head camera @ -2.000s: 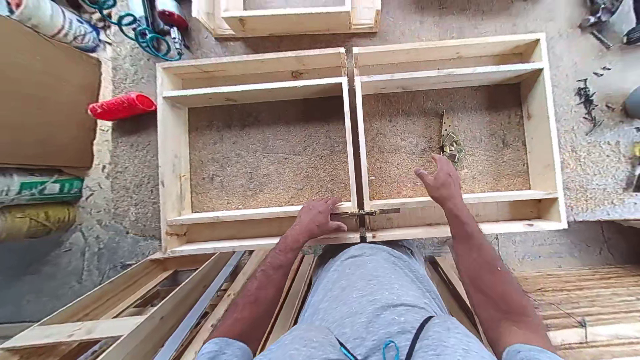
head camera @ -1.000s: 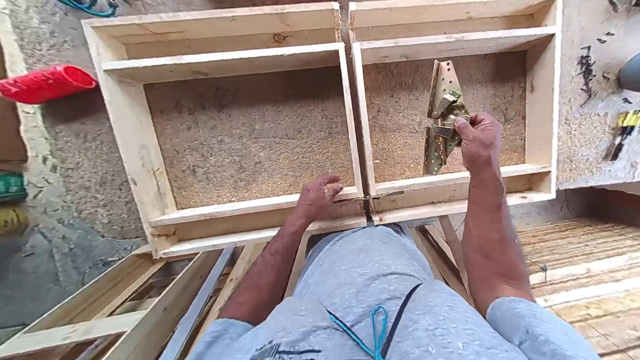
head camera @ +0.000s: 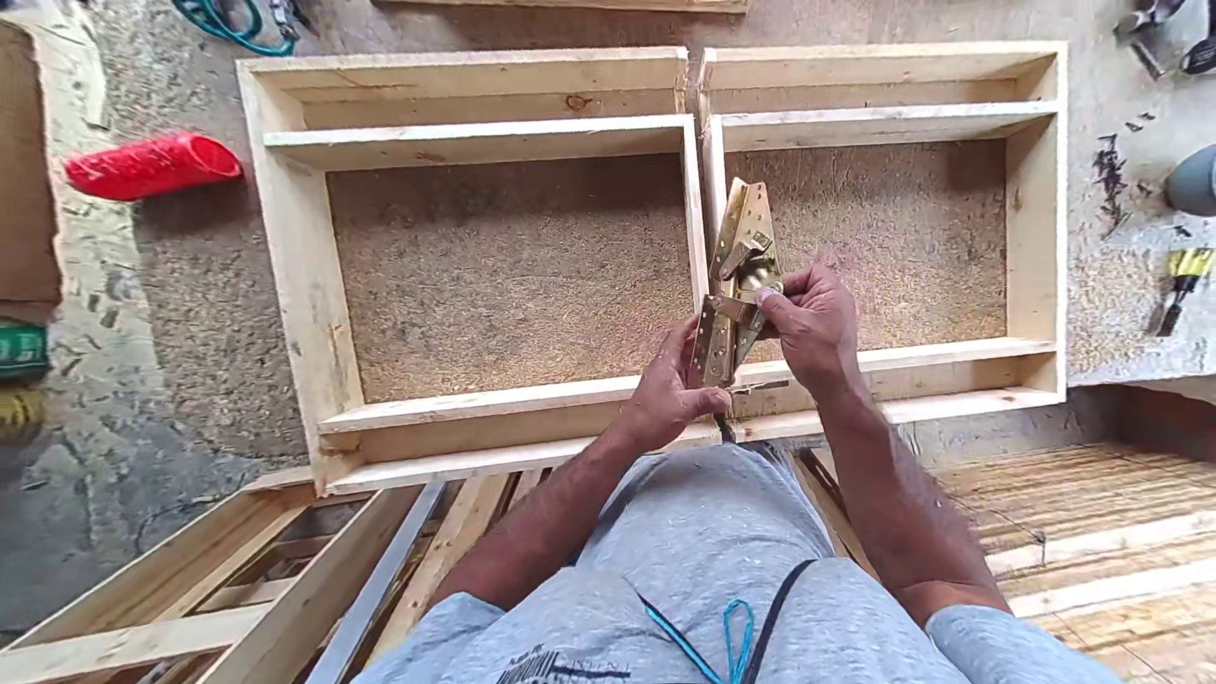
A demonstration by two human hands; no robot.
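A brass-coloured metal hinge bracket with rows of holes (head camera: 746, 242) is held upright between both hands, above the joint of two wooden frames. My right hand (head camera: 815, 318) pinches its middle with thumb and fingers. My left hand (head camera: 670, 389) grips the lower end of its perforated plate. Below lie the left pine frame (head camera: 475, 408) and the right pine frame (head camera: 1031, 218), side by side with a narrow gap between them. A thin metal piece (head camera: 763, 387) sticks out at the gap near my left thumb, its far end hidden by the hands.
A red plastic tube (head camera: 152, 167) lies left of the frames. At the right are a yellow-handled tool (head camera: 1183, 275), a grey round object (head camera: 1192, 180) and dark screws or scraps (head camera: 1109, 176). Teal cord (head camera: 228, 28) lies top left. Slatted wooden frames (head camera: 218, 617) stand low at left.
My right hand took hold of the bracket, which lay inside the right frame, and has brought it left to the gap. My left hand has left the frame edge and now holds the bracket's lower end.
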